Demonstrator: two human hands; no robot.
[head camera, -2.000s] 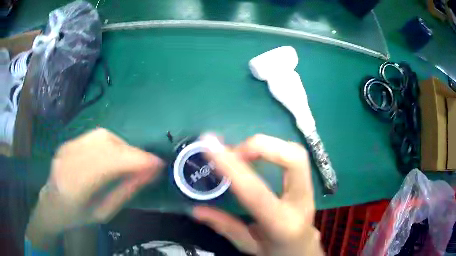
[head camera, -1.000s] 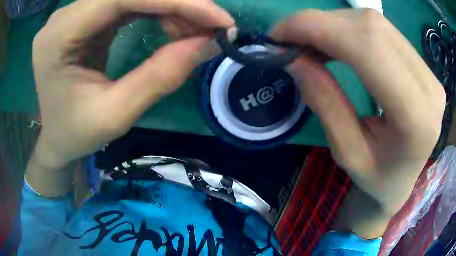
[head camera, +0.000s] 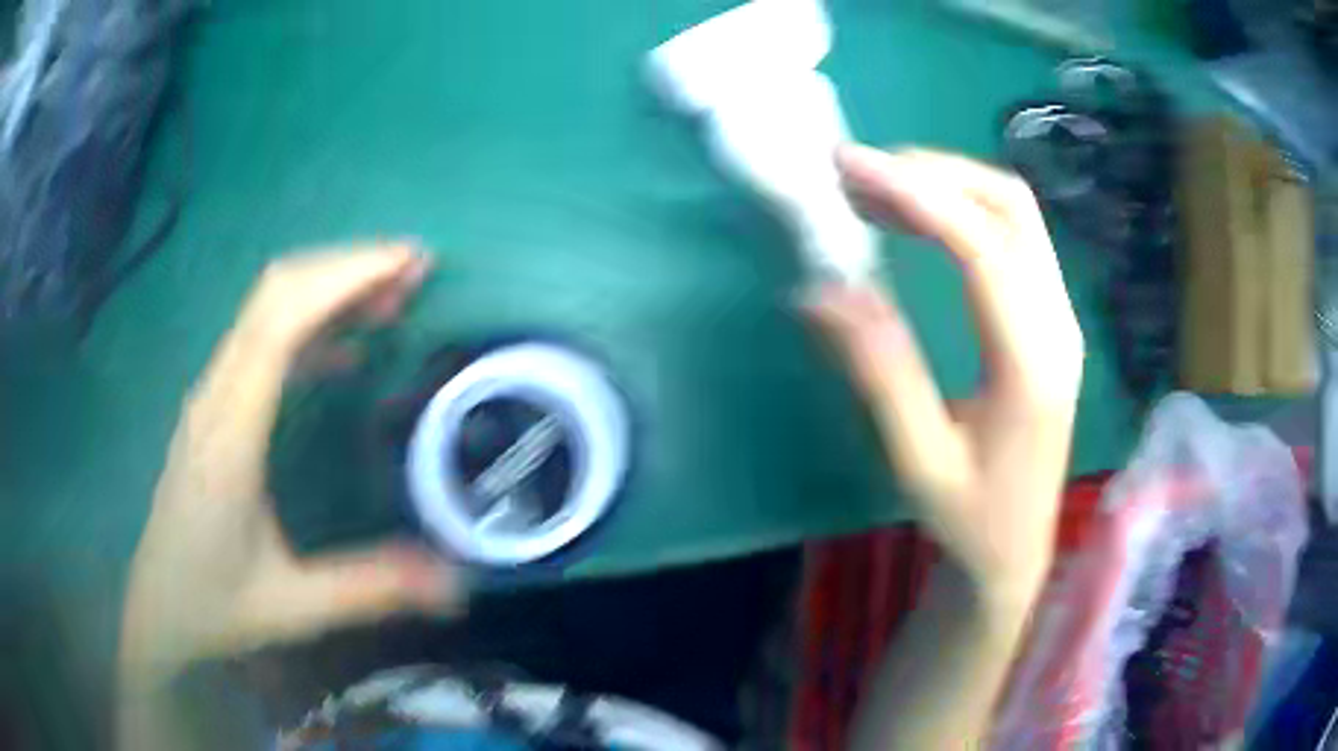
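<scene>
The dark speaker with its white ring (head camera: 594, 440) stands end-up near the bench's front edge, its lettering blurred. My left hand (head camera: 235, 470) is just left of it, fingers and thumb apart, holding nothing visible. The white padded mallet (head camera: 763, 110) lies beyond and to the right, head toward the back. My right hand (head camera: 983, 323) is at the mallet's neck, fingertips and thumb close to it; its lower handle is hidden behind the thumb. Blur hides whether the hand grips it.
A grey plastic bag (head camera: 88, 147) is at the upper left. Black rings (head camera: 1064, 140) are heaped at the right beside an open cardboard box (head camera: 1225, 264). A crumpled clear bag (head camera: 1203, 484) and red crate (head camera: 866, 616) are at the lower right, below the bench edge.
The black loop held between both hands above the speaker no longer shows in them. My hands have parted, the right reaching the mallet, the left beside the speaker. The view has shifted back.
</scene>
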